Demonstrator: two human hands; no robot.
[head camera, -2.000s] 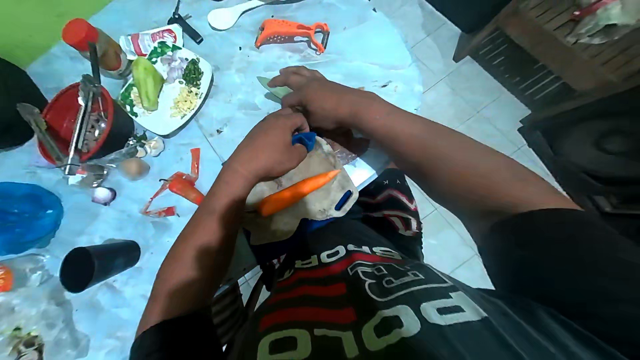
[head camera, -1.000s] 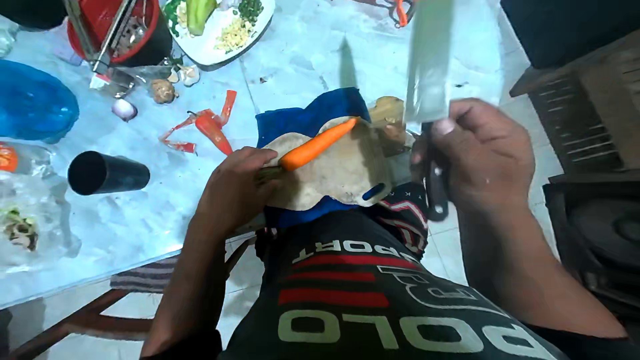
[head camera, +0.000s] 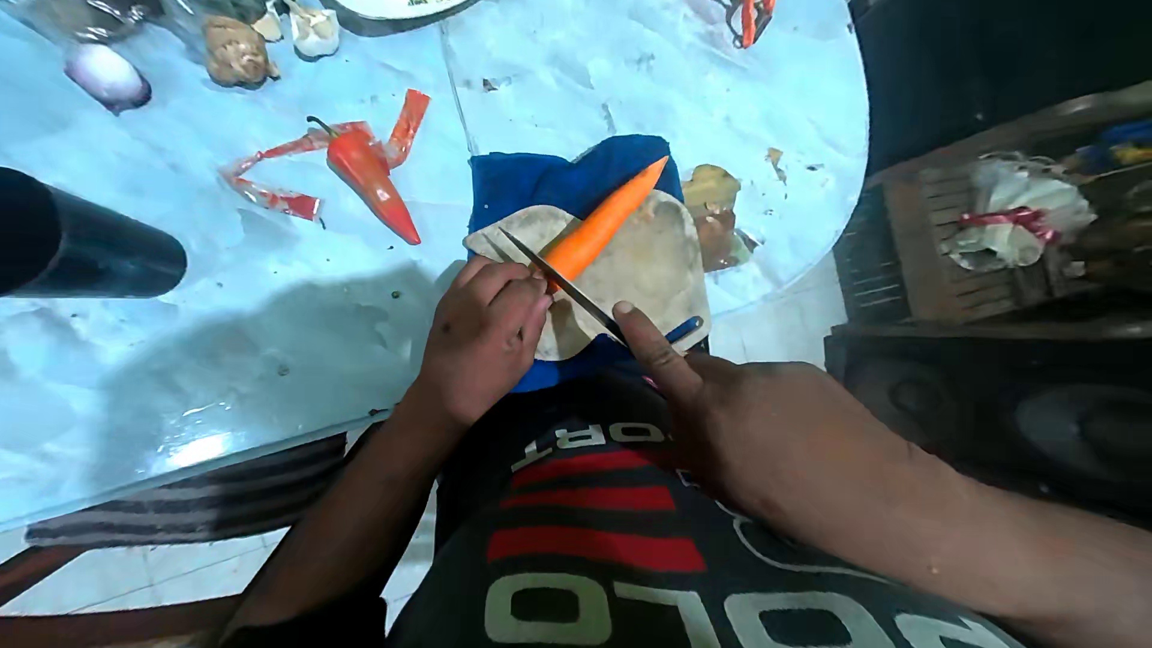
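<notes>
A peeled carrot (head camera: 605, 221) lies diagonally on a worn cutting board (head camera: 661, 261), its tip pointing up and right. Under the board is a blue cloth (head camera: 522, 184). My left hand (head camera: 490, 328) grips the carrot's thick end, which its fingers hide. In my right hand (head camera: 693, 378) is a kitchen knife (head camera: 580, 297), its handle mostly hidden by the palm and my index finger stretched along the top of the blade. The blade crosses the carrot near its thick end, close to my left fingers; whether it has cut in, I cannot tell.
Left of the board lie a red chili pepper (head camera: 371, 180) and torn red wrapping (head camera: 409, 126). Farther left are a black cup (head camera: 99, 238), a shallot (head camera: 108, 76), ginger (head camera: 236, 52) and garlic (head camera: 315, 30). Vegetable scraps (head camera: 715, 211) sit right of the board.
The knife, held up to the right of the board one second ago, is now down at the carrot. My left hand stays at the carrot's thick end. The view has moved closer.
</notes>
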